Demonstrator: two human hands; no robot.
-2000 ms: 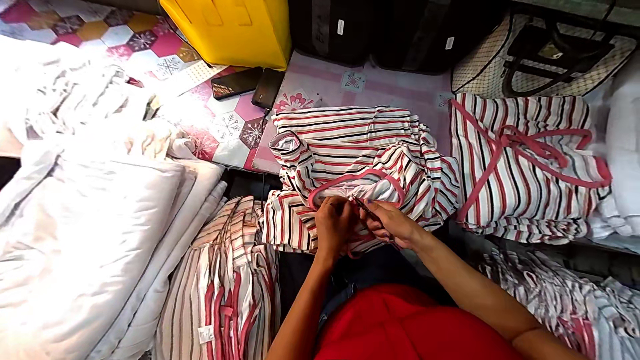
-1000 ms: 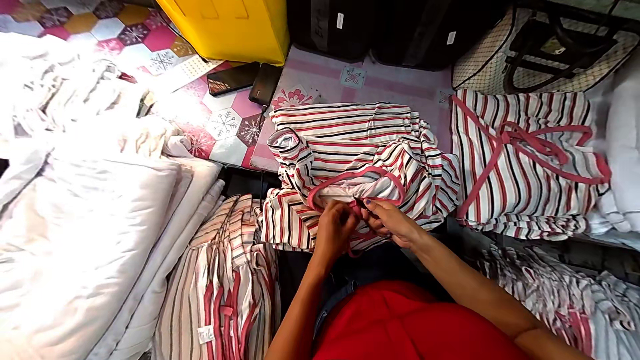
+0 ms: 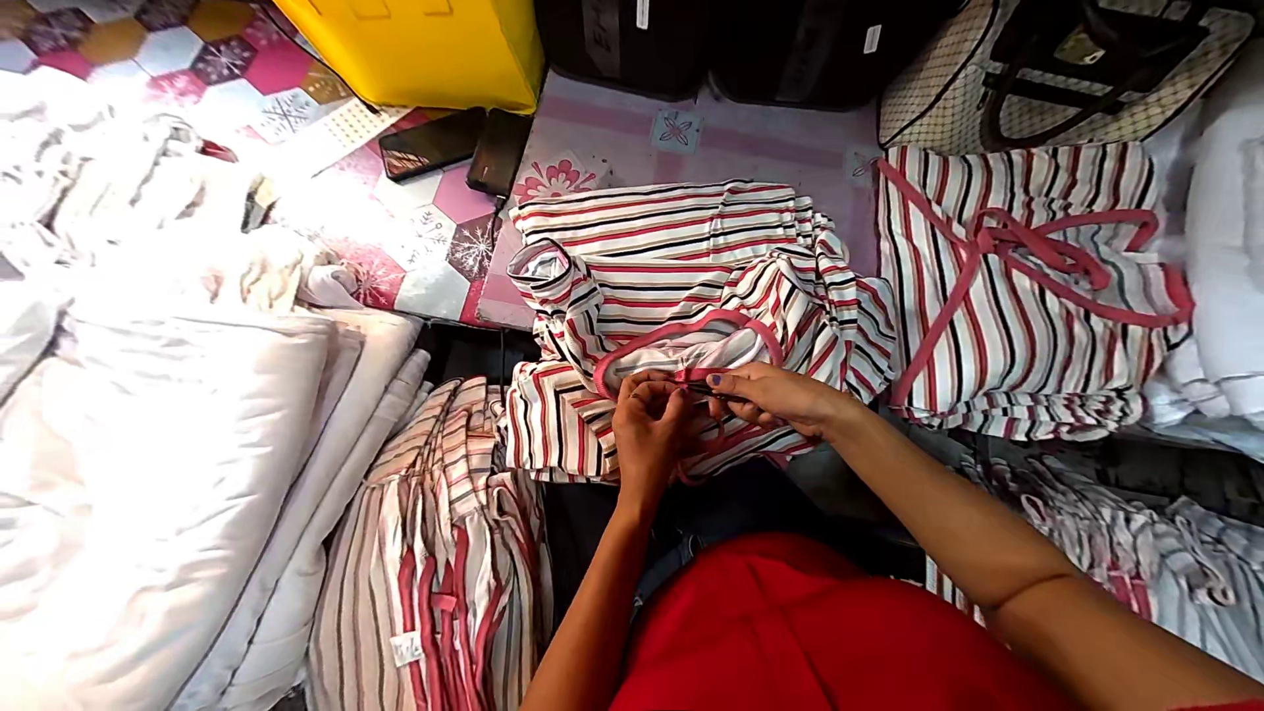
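Note:
A striped garment [image 3: 691, 237] in white, red and black lies bunched on the table in front of me, with its pink-bound neckline [image 3: 681, 331] facing up. My left hand [image 3: 652, 415] pinches the pink binding at the near edge of that opening. Close beside it on the right, my right hand [image 3: 765, 395] holds a small dark tool [image 3: 703, 389] against the binding, its tip near my left fingers. The tool's kind cannot be told. Part of the garment under both hands is hidden.
White folded fabric [image 3: 148, 474] fills the left side, beside hanging striped garments [image 3: 434, 592]. A folded striped garment with a pink tie [image 3: 1027, 286] lies at right, above more garments [image 3: 1175, 553]. Behind are two phones [image 3: 432, 143], a yellow container [image 3: 425, 49], black bags [image 3: 622, 44] and a checked handbag [image 3: 938, 79].
Both hands stay at the neckline binding and have made only small finger movements. The garment lies nearly as before.

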